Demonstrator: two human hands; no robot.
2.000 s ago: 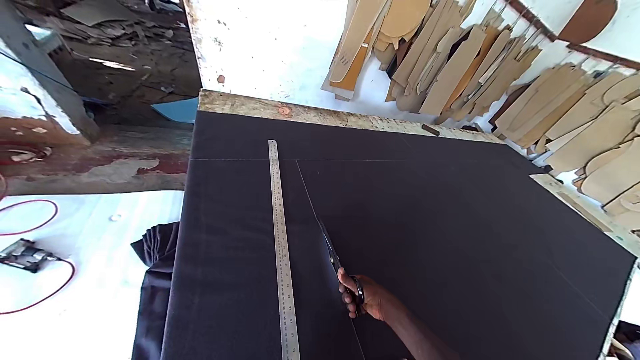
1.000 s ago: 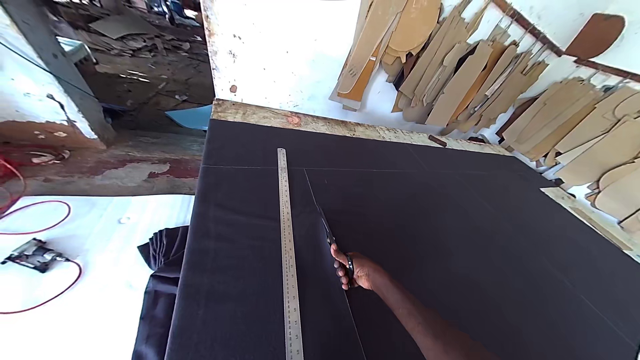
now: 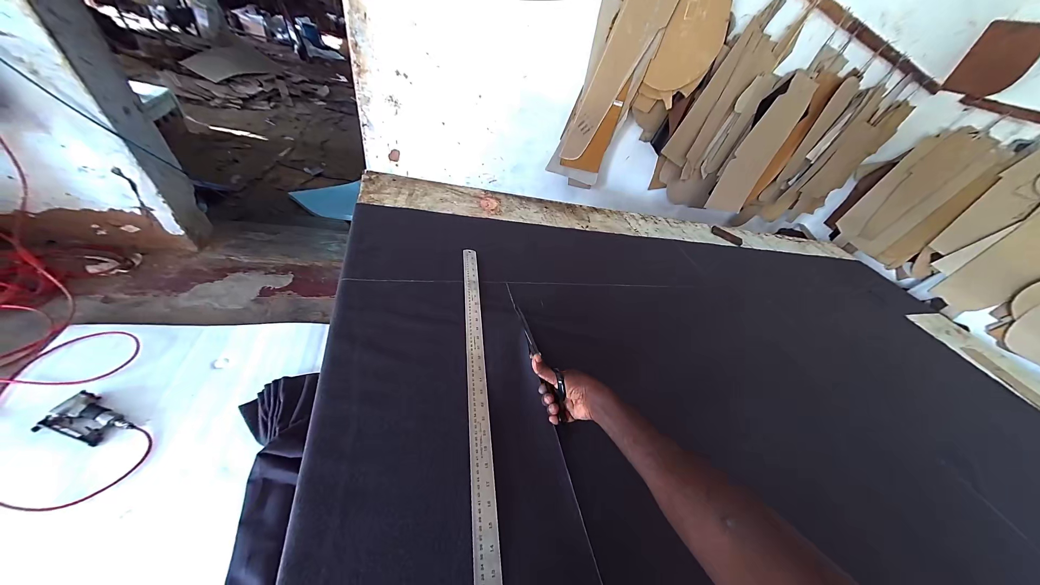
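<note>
My right hand (image 3: 569, 394) grips the black handles of a pair of scissors (image 3: 528, 335), whose blades point away from me along a pale line in the dark fabric (image 3: 691, 406). Behind the hand a slit runs through the fabric toward the near edge. To the left of the scissors a long metal ruler (image 3: 478, 406) lies flat on the fabric. Near the fabric's far end a thin pale line crosses it from side to side and passes under the ruler. My left hand is out of the picture.
Wood of the table (image 3: 528, 209) shows beyond the fabric. Cardboard patterns (image 3: 780, 138) hang on the wall at the right. Folded dark cloth (image 3: 280, 455) hangs at the left edge, beside a white surface (image 3: 187, 455) with a metal device (image 3: 84, 417) on a red hose. A small dark bar (image 3: 725, 236) lies at the far edge.
The right hand and scissors have moved farther along the pale line, toward the far end of the fabric, and the slit behind them is longer. The ruler lies still.
</note>
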